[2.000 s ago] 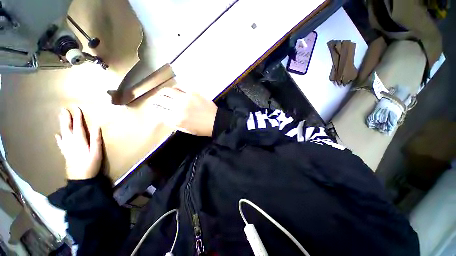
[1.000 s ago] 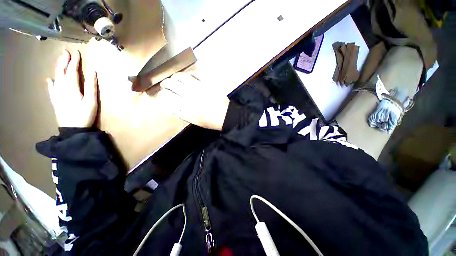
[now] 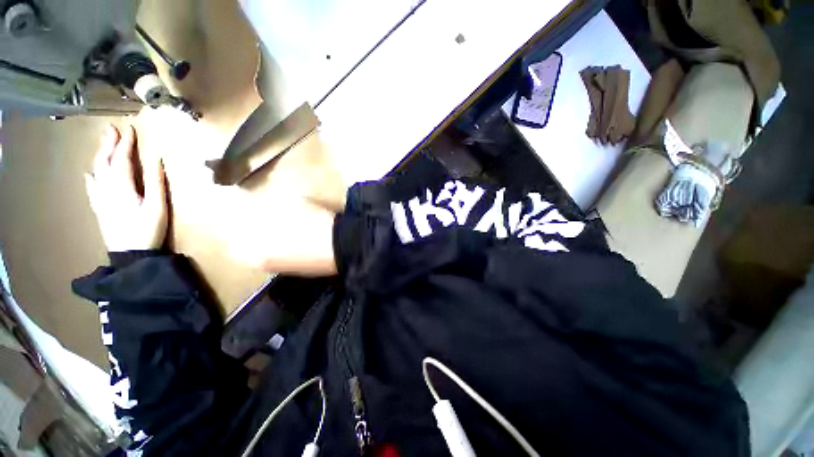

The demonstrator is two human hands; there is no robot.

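A large tan panel (image 3: pixel 53 205) lies over the table under the sewing machine head (image 3: pixel 53 54). A narrow brown facing strip (image 3: pixel 272 145) lies slantwise at the panel's right part, near the needle area. My left hand (image 3: pixel 132 198) lies flat on the panel, left of the strip and below the machine head, holding nothing. My right hand (image 3: pixel 272 230) is over the panel, below the strip and apart from it. Glare washes out its fingers, so their pose is unclear. Glare also hides the panel's surface around the needle.
A smartphone (image 3: pixel 537 89) and a stack of brown cut strips (image 3: pixel 609 103) lie on a white side surface (image 3: pixel 571 165). A thick beige fabric roll (image 3: pixel 647 223) with a tied bundle (image 3: pixel 692 189) is at the right. Two white cables hang over the black jacket.
My left hand has moved up the panel towards the machine head since the oldest frame. My right hand has left the strip's edge and moved left across the panel. The view has also shifted.
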